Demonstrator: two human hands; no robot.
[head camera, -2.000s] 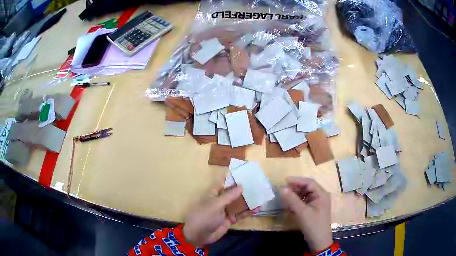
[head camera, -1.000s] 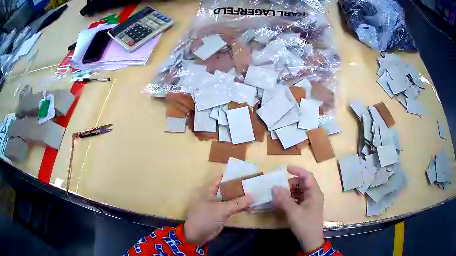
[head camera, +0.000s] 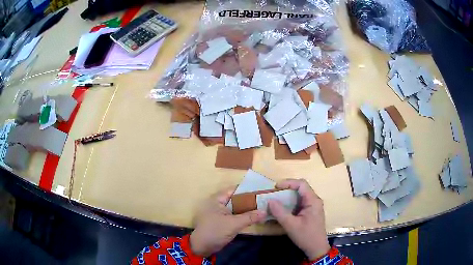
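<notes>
My left hand holds the left end of several cut pieces near the table's front edge. A brown piece and a pale grey piece behind it show there. My right hand grips pale grey pieces at the right, thumb on their face. The pieces overlap between both hands; how many is hidden by the fingers. The main heap of grey and brown pieces lies just beyond, partly under the clear plastic bag.
A sorted grey pile lies right, with smaller piles at far right. A dark-filled plastic bag is top right. Thread snips, pen, calculator, phone and grey-brown strips are left.
Two seconds ago my right hand was apart from the piece in my left. It has come in and now grips pieces beside my left hand. The heap and piles look unchanged.
</notes>
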